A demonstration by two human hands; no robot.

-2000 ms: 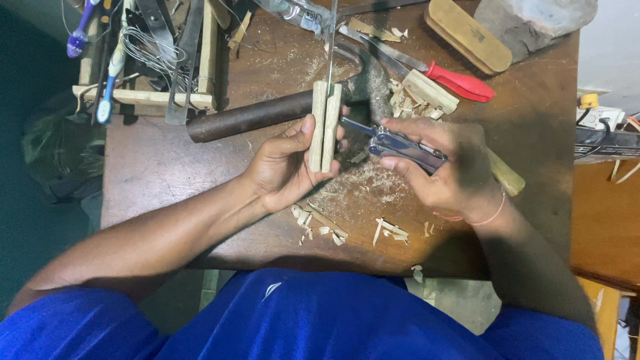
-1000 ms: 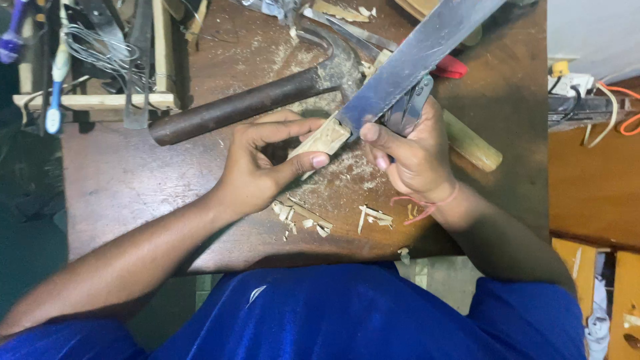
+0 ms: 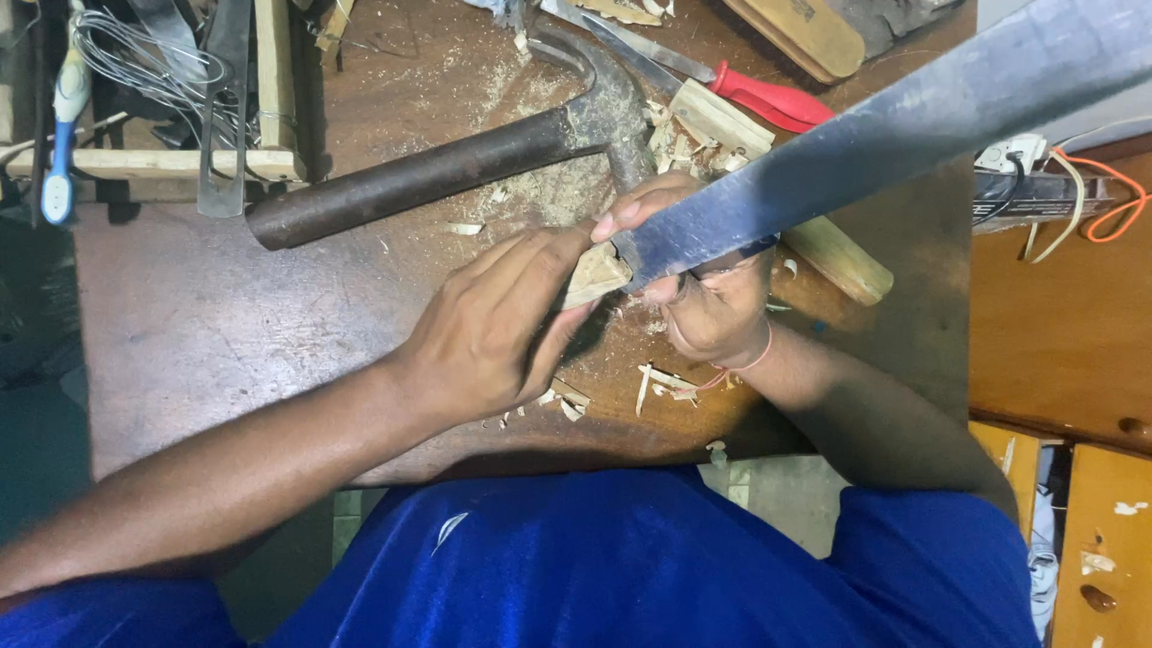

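Observation:
My left hand grips a pale wooden piece, its notched end turned toward a broad metal blade. The blade runs from the wooden piece up to the top right corner. My right hand is around the blade's lower end, its fingers partly hidden beneath it; whether the folding tool seen earlier is still in that hand cannot be told. Just beyond both hands lies a claw hammer with a dark handle, its head among sawdust and shavings.
A red-handled knife and a wooden block lie at the back. Right of the hands rests a round wooden handle. A wooden tray holds wire and metal tools at left. Wood shavings lie near the table's front.
The wooden piece, upright two seconds ago, is now tilted with its end toward the right. The blade has swung from pointing away to the upper right. My right hand has come against it.

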